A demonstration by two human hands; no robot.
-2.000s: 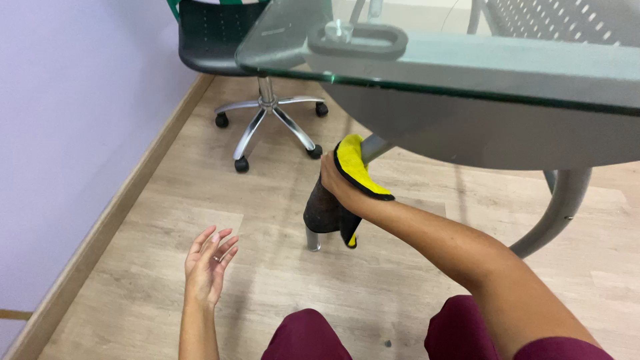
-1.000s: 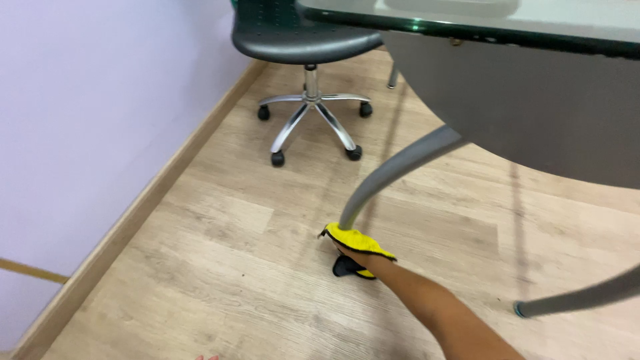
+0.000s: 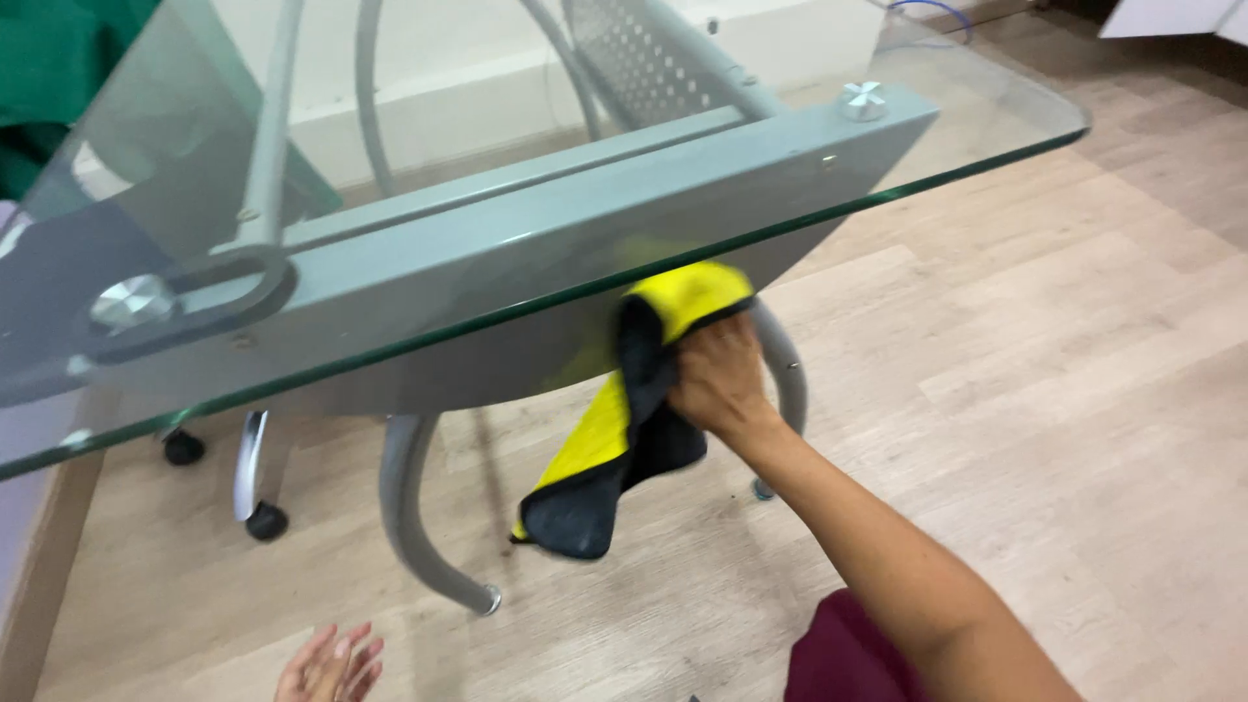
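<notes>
My right hand point(image 3: 720, 375) holds a yellow and dark grey cloth point(image 3: 585, 439) with black edging against the grey metal side panel point(image 3: 487, 361) of a glass-topped desk, just below the edge of the glass. Part of the cloth hangs down in a loose fold. The fingertips are partly hidden by the cloth. Low in the view, at the left of centre, my left hand point(image 3: 330, 668) is apart from everything, its fingers spread and holding nothing. Curved grey metal legs point(image 3: 409, 507) run from the panel to the floor.
The glass top's green edge point(image 3: 536, 302) crosses above my right hand. Round metal fixings point(image 3: 134, 303) sit on the desk frame. A swivel chair's base with black casters point(image 3: 266, 522) stands at left, near the wall's skirting board point(image 3: 49, 556). Wood-look floor point(image 3: 1024, 390) lies around the legs.
My right hand, with the cloth, has gone from low on a curved desk leg up to the side panel. The cloth now hangs more open. The view has shifted considerably.
</notes>
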